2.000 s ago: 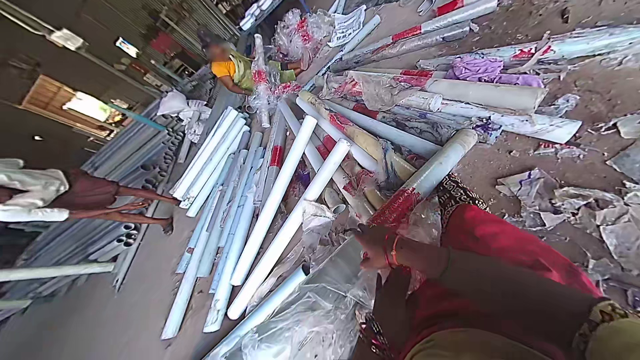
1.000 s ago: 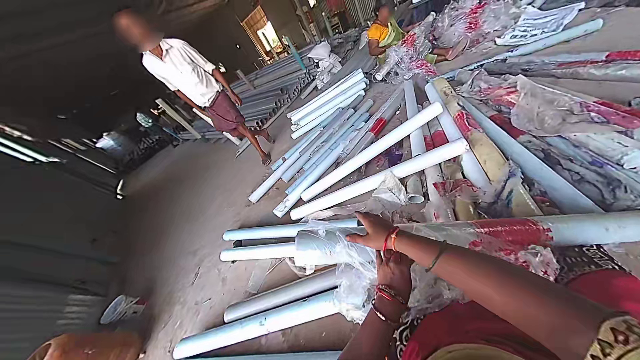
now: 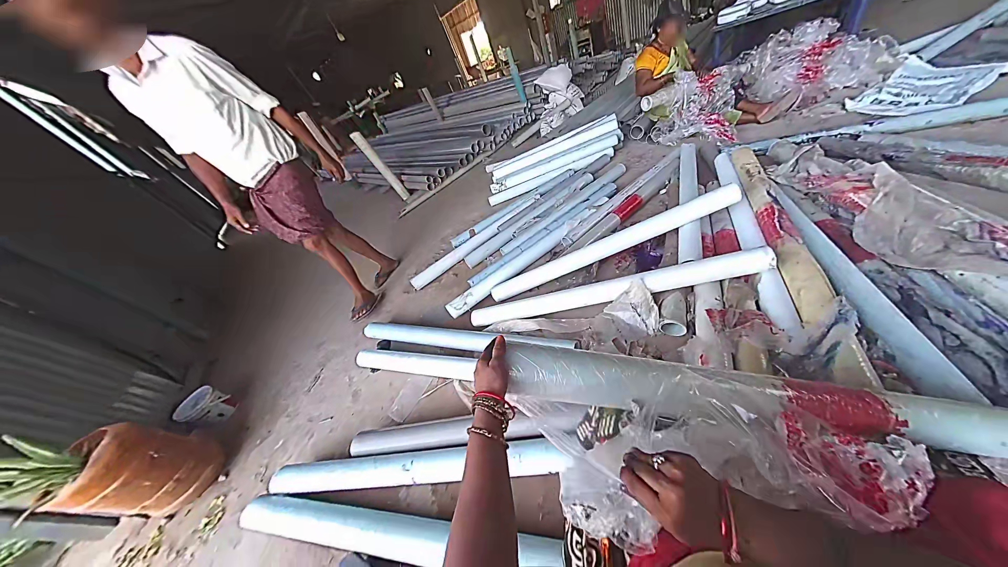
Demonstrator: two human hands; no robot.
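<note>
A long pale plastic pipe [image 3: 945,421] lies across in front of me, partly covered by clear plastic film [image 3: 732,421] with red marks. My left hand [image 3: 493,374], with bangles at the wrist, rests against the pipe's left end, fingers pointing up; whether it grips the pipe is unclear. Below the pipe, my right hand [image 3: 669,488], wearing a ring, is closed on bunched plastic film. Thin light-blue pipes [image 3: 425,337] extend left beyond my left hand. Thicker pipes [image 3: 417,472] lie on the ground beneath.
Many loose pipes [image 3: 614,240] are spread ahead. A person in a white shirt [image 3: 213,110] stands at the left; another person [image 3: 665,67] sits at the back among plastic film. An orange-brown container [image 3: 142,468] and a white bucket [image 3: 203,403] stand at the lower left.
My hands, close together one second ago, are now apart, the left at the pipe's end and the right lower down in the film. The view has swung left since two seconds ago.
</note>
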